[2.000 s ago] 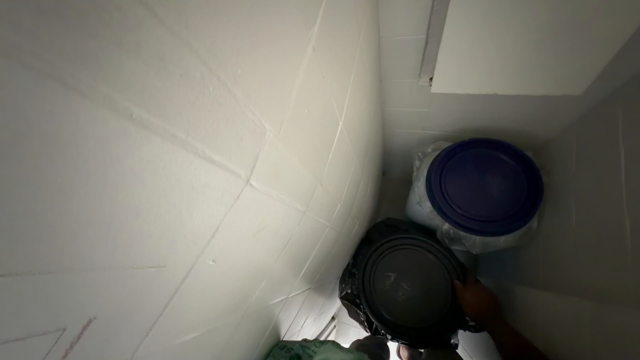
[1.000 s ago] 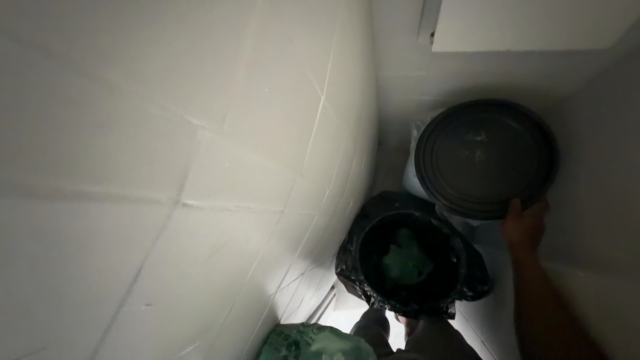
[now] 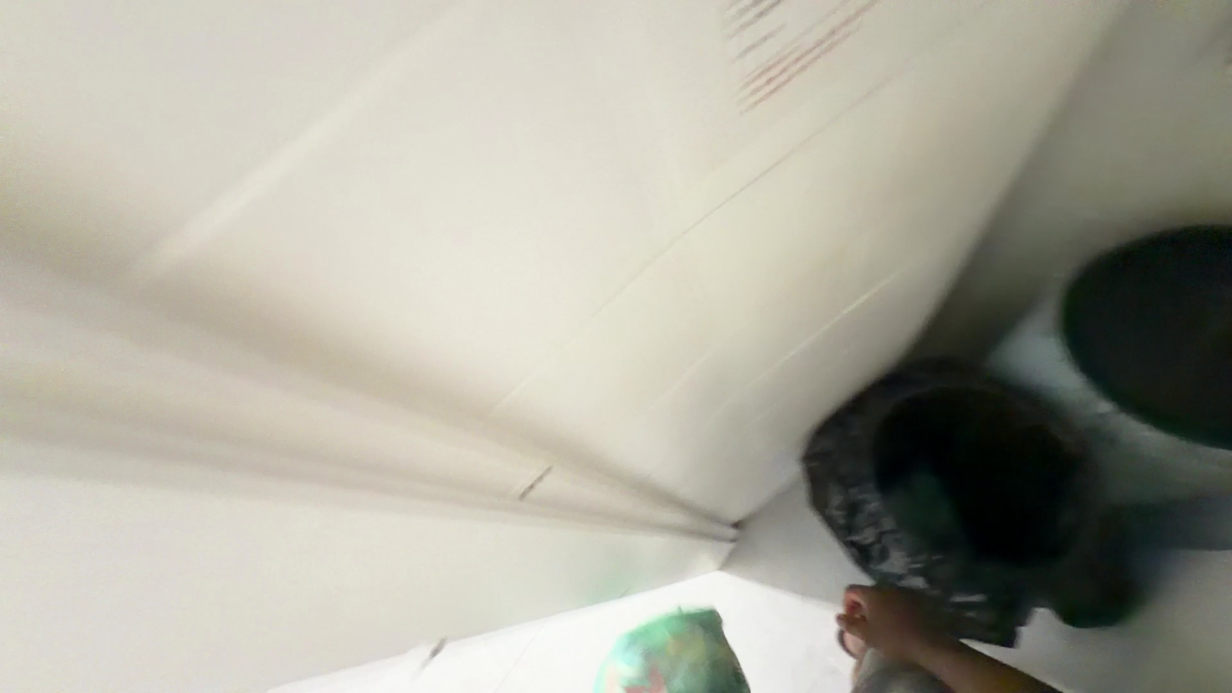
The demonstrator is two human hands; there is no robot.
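Observation:
A round bin [image 3: 972, 472] with a black plastic liner folded over its rim stands uncovered at the right, and something green shows dimly inside. My right hand [image 3: 890, 621] is just below the bin's near edge, its fingers partly curled; blur hides whether it holds anything. My left hand is out of view. At the bottom edge lies a green plastic bag [image 3: 674, 654] with a reddish patch, apart from my right hand. A dark round lid [image 3: 1160, 337] rests over a pale container at the right edge.
A light tiled wall [image 3: 577, 241] with black and red marks fills much of the view. A narrow vertical edge or frame [image 3: 481, 462] runs down to the pale floor [image 3: 780, 558]. Part of a leg shows under my right arm.
My right hand has let go of the black lid it held one second ago and come down near the bin. The bin was covered two seconds ago. The view has swung left.

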